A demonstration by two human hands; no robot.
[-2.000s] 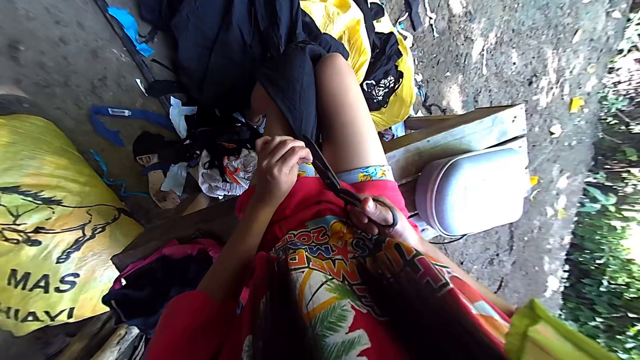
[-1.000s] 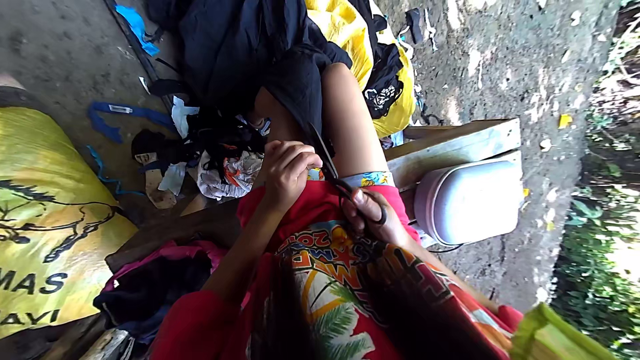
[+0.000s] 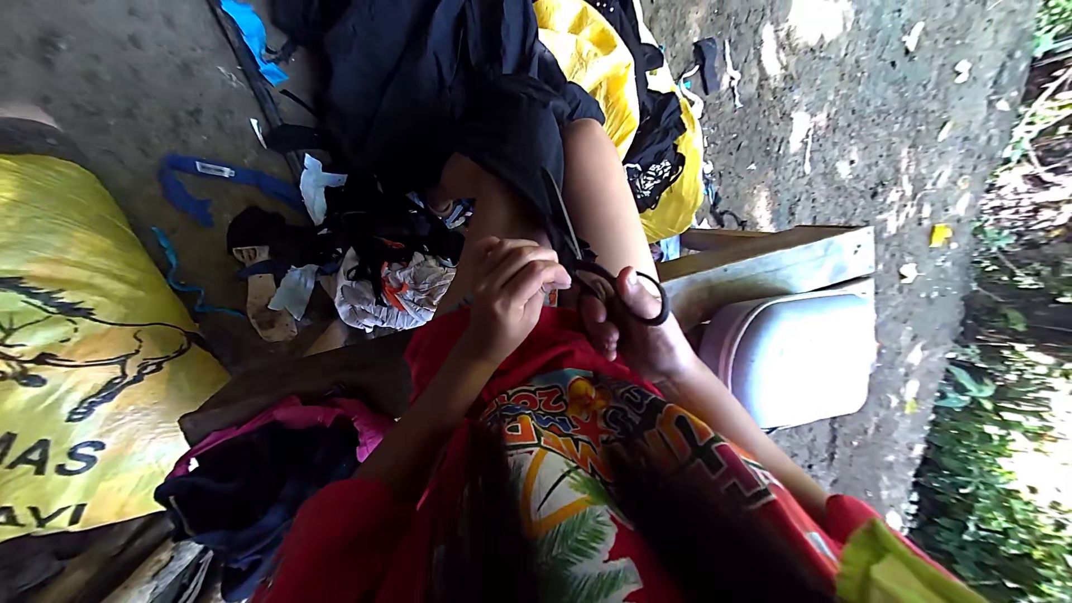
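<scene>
My right hand (image 3: 624, 314) holds a pair of scissors (image 3: 563, 216) with black handles, thumb through one ring. The blades are parted and point up the view at dark fabric (image 3: 515, 138) draped over my knee. My left hand (image 3: 515, 285) is closed on the lower edge of that dark fabric, just left of the scissor handles; the fingers hide how much cloth is between them. More of the dark cloth spreads over the top middle of the view.
A yellow printed sack (image 3: 100, 352) stands at the left. Fabric scraps (image 3: 398, 289) and a blue strip (image 3: 180, 188) lie on the ground. A dark garment with pink trim (image 3: 268, 469) is at lower left. A lidded container (image 3: 796, 356) sits right beside the wooden bench (image 3: 779, 264).
The scissor blades, close together two seconds ago, are now parted, and the thumb and finger rings have spread. The left hand stays at the cloth edge.
</scene>
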